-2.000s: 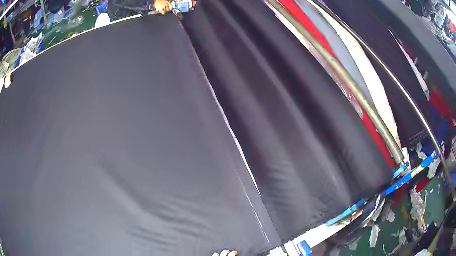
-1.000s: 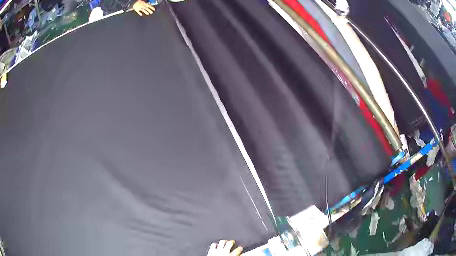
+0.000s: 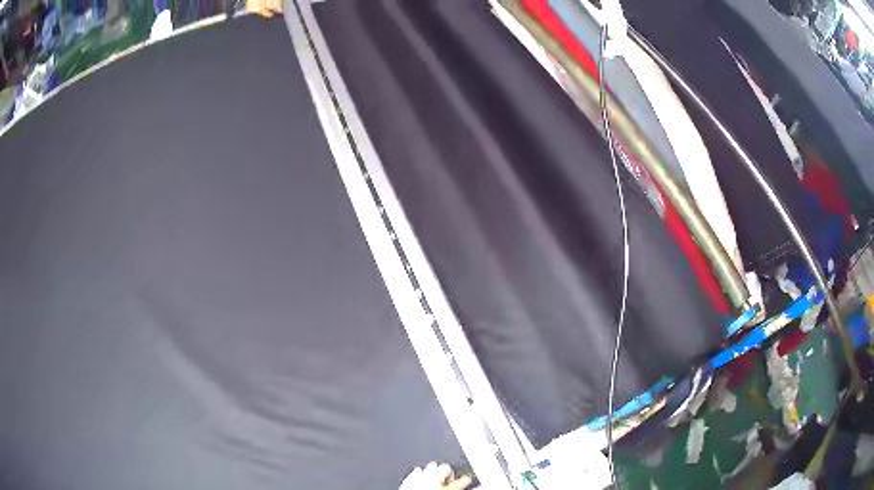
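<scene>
Black cloth (image 3: 211, 230) covers most of the table. A silver-white slotted guide rail (image 3: 379, 215) lies across it, from top centre to the lower edge. What looks like my left hand (image 3: 431, 477) is at the bottom edge, mostly cut off. Its pale fingers rest at the cloth's near edge, left of the rail, beside a small brownish thing; its grip cannot be told. A bright white, washed-out part (image 3: 575, 464) is at the rail's near end. My right hand is not in view.
Another person's hand (image 3: 264, 6) is at the far table edge. A thin cord (image 3: 625, 239) hangs over the loose black folds (image 3: 517, 191). Brass pole (image 3: 685, 206), red and white lengths lie at right. Blue-wrapped bar (image 3: 757, 346) edges the scrap-littered green floor.
The rail has come to show as a wide slotted bar, its far end farther left. The white part at its near end has dropped lower. The cord now hangs across the right side.
</scene>
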